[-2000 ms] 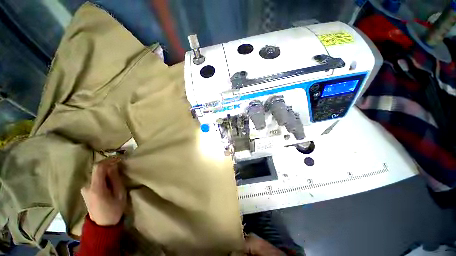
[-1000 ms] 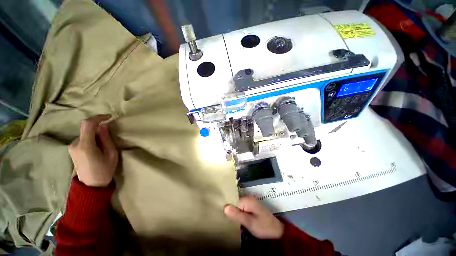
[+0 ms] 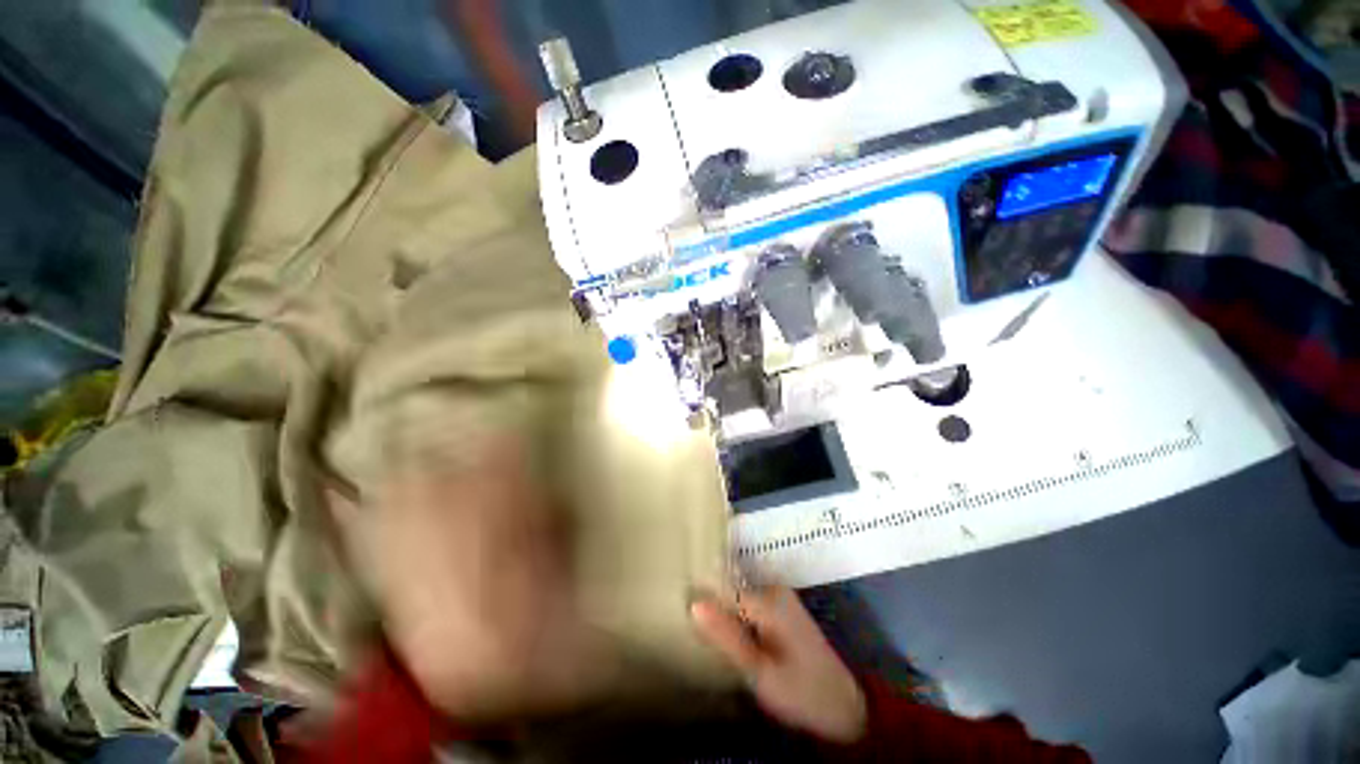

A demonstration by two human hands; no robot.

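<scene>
Khaki cloth (image 3: 254, 314) lies heaped left of the white overlock machine (image 3: 895, 135), its right edge running along the lit presser foot area (image 3: 698, 366). My left hand (image 3: 470, 575) is strongly blurred over the cloth; whether its fingers grip the cloth cannot be told. My right hand (image 3: 783, 657) is at the cloth's right edge, near the table's front, with its fingertips at the edge and the thumb on top of the cloth. Both sleeves are red.
A dark rectangular opening (image 3: 788, 463) and a ruler scale (image 3: 970, 496) are on the machine bed. A lit control panel (image 3: 1044, 209) is at the right. Plaid cloth (image 3: 1253, 284) lies right of the machine. White scrap material (image 3: 1295, 714) lies at lower right.
My left hand has moved right and down over the cloth. My right hand came into view at the cloth's edge and has since shifted slightly right and down.
</scene>
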